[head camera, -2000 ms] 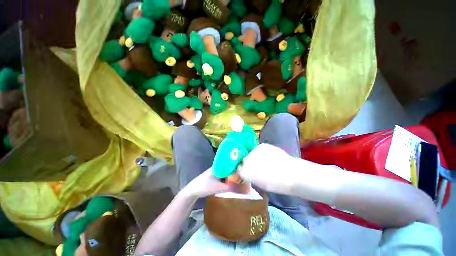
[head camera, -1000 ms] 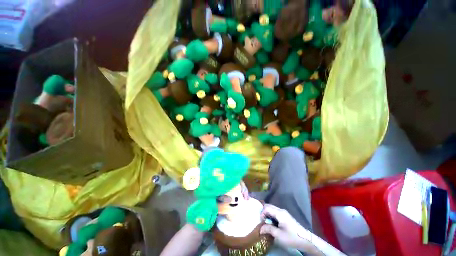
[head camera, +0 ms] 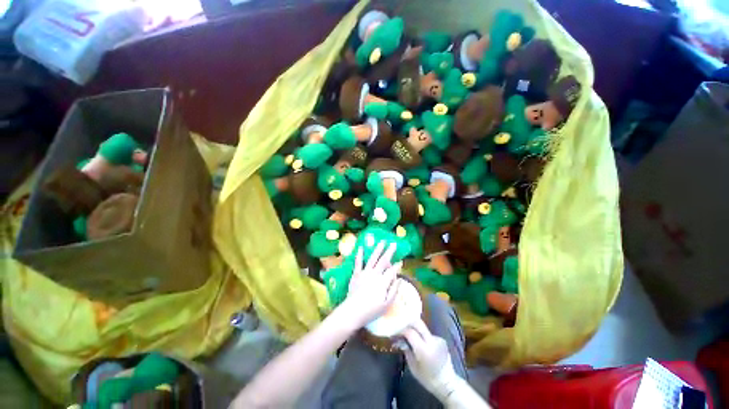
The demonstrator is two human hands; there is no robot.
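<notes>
A plush potted-tree toy is held above my lap, its green foliage (head camera: 376, 242) pointing away from me and its brown pot with a white top (head camera: 400, 313) towards me. My left hand (head camera: 372, 289) lies over the foliage and trunk with its fingers stretched out, holding the toy and hiding the trunk. My right hand (head camera: 428, 356) is curled at the near right edge of the pot. A small dark-grey tool (head camera: 402, 343) shows at its fingertips, mostly hidden; its kind cannot be told.
A large yellow sack (head camera: 569, 240) full of similar toys stands ahead. A cardboard box (head camera: 172, 240) with toys is at left, and a dark-lined bag (head camera: 192, 383) with toys at lower left. A red stool (head camera: 559, 387) with a paper slip (head camera: 665, 387) is at lower right.
The view has tilted up, showing more of the sack. The toy has moved forward and tipped away. My left hand now lies over its foliage; my right hand stays at the pot's rim.
</notes>
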